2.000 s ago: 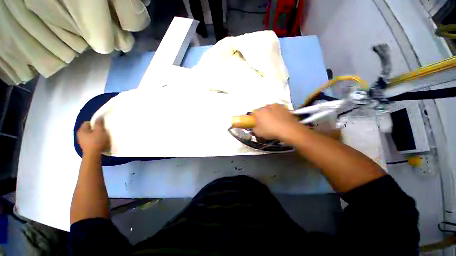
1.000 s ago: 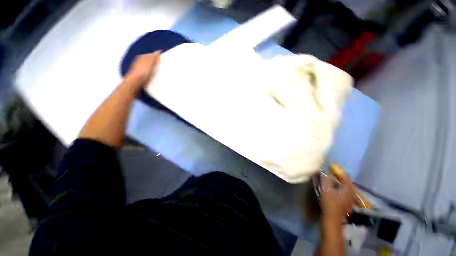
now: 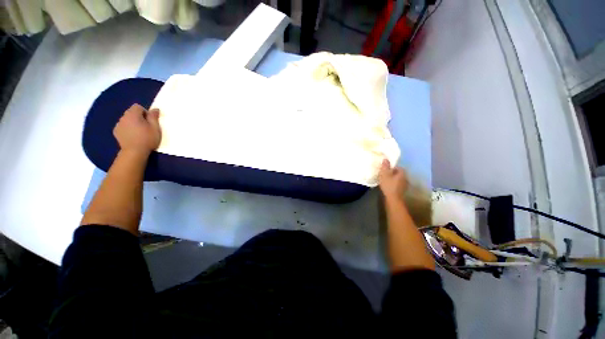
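A cream jacket lies spread on a dark navy padded board, with folds at its far right. The board's rounded left end and near edge are uncovered. My left hand grips the jacket's left edge. My right hand grips its near right corner. The steam iron with a yellow-tan handle stands beside the table's right end, out of my hands.
A white support arm rises at the far side of the light blue table. Cream jackets hang at the upper left. A white side table is at left. Hose and cables run right from the iron.
My right hand has let go of the iron, now at the right, and has taken the jacket's right corner. The jacket has shifted away from me, baring the board's near edge.
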